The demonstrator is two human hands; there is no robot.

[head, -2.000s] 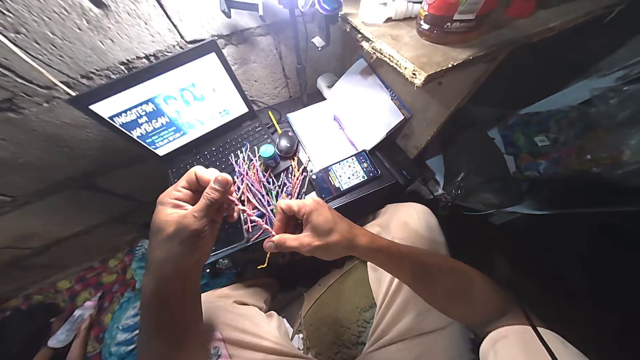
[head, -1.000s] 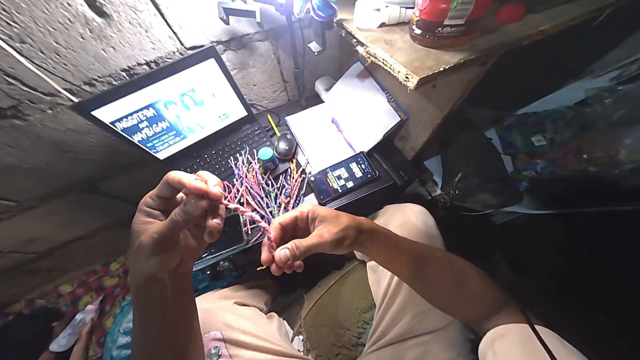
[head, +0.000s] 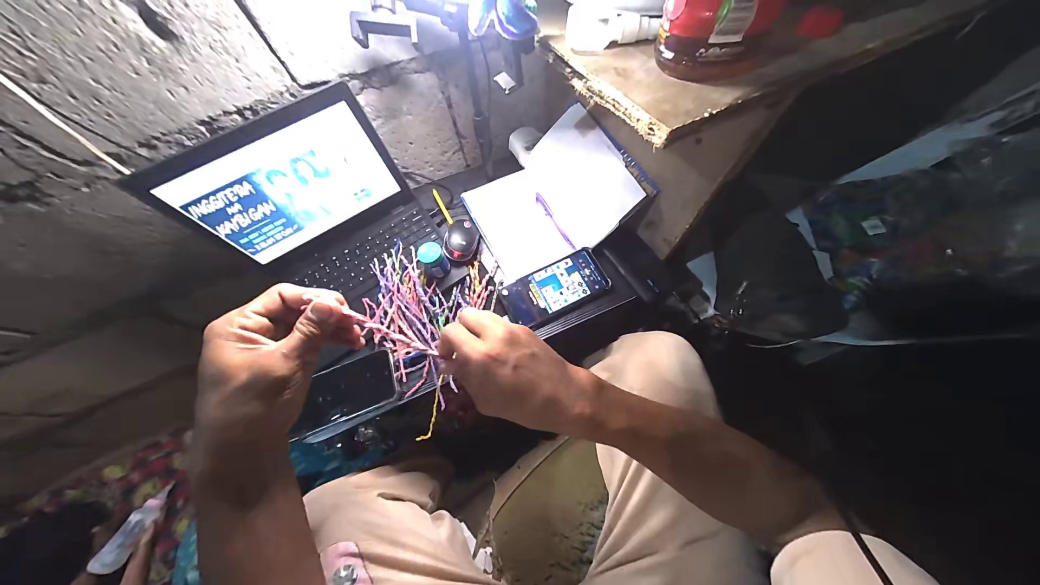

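My left hand (head: 272, 349) pinches the end of a thin pink twisted strand (head: 357, 317) between thumb and fingertips. That strand runs right toward my right hand (head: 504, 366), whose fingers are closed on a bundle of multicoloured twisted strands (head: 410, 305). Pink, purple, green and orange ends fan out above and left of the fist, and a yellow strand (head: 433, 414) hangs below it. Behind the bundle are the laptop's keyboard (head: 357, 252) and a small jar with a teal lid (head: 431, 258).
An open laptop (head: 284, 175) stands against the block wall. Nearby are a black mouse (head: 461, 241), an open notebook (head: 520, 211) with a purple pen (head: 555, 219), a lit phone (head: 556, 286) and a dark phone (head: 349, 394). A wooden shelf (head: 617, 89) holds a red jar (head: 707, 36). Another person's hand (head: 142, 544) holds a bottle, lower left.
My left hand has shifted slightly right and down from where it was one second ago. My right hand stays on the bundle, now with the back of its fist more in view.
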